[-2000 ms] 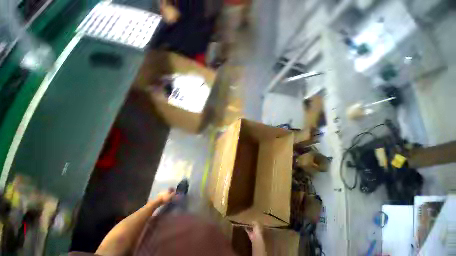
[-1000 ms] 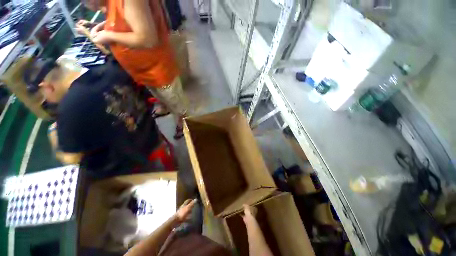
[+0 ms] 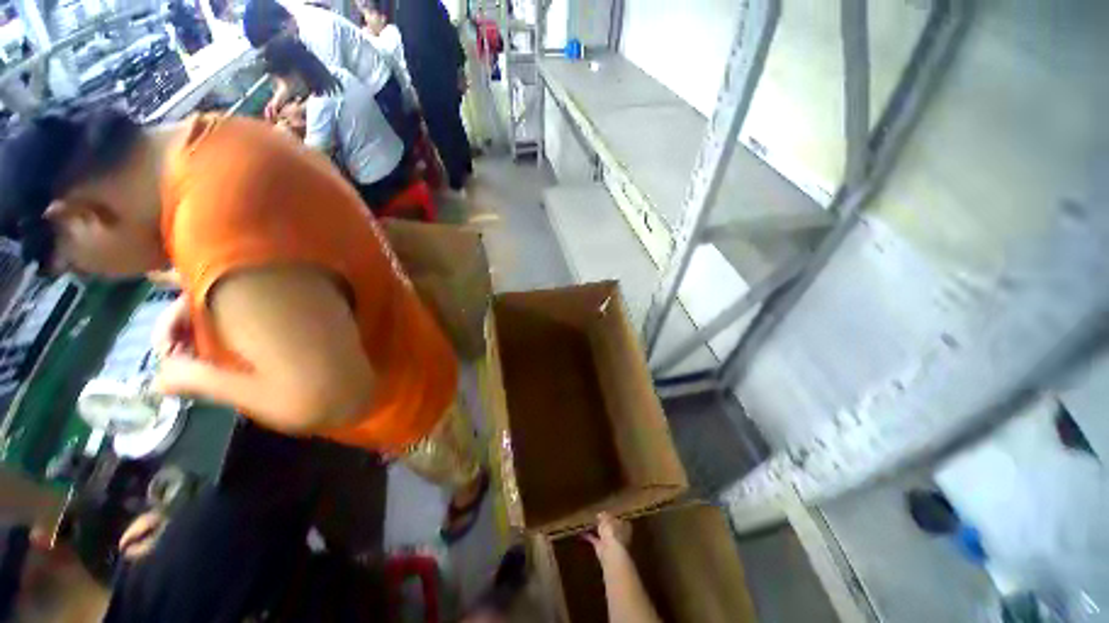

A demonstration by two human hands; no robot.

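A large open-topped brown carton [image 3: 651, 426] stands in front of me, its inside dark and with nothing visible in it. A second open carton [image 3: 699, 566] is right behind it on my side, cut off by the bottom edge. My right hand [image 3: 608, 535] grips the near rim of the front carton, where the two cartons meet. My left hand is not in view.
A person in an orange sleeveless top [image 3: 304, 280] stands close on the left, beside a person in black. Metal shelving [image 3: 718, 183] runs along the right. Another brown carton [image 3: 450, 274] stands ahead. Several people are further up the line.
The cartons have moved forward along the aisle with my right hand still on the rim. The person in orange is now much closer. My left hand has left the view.
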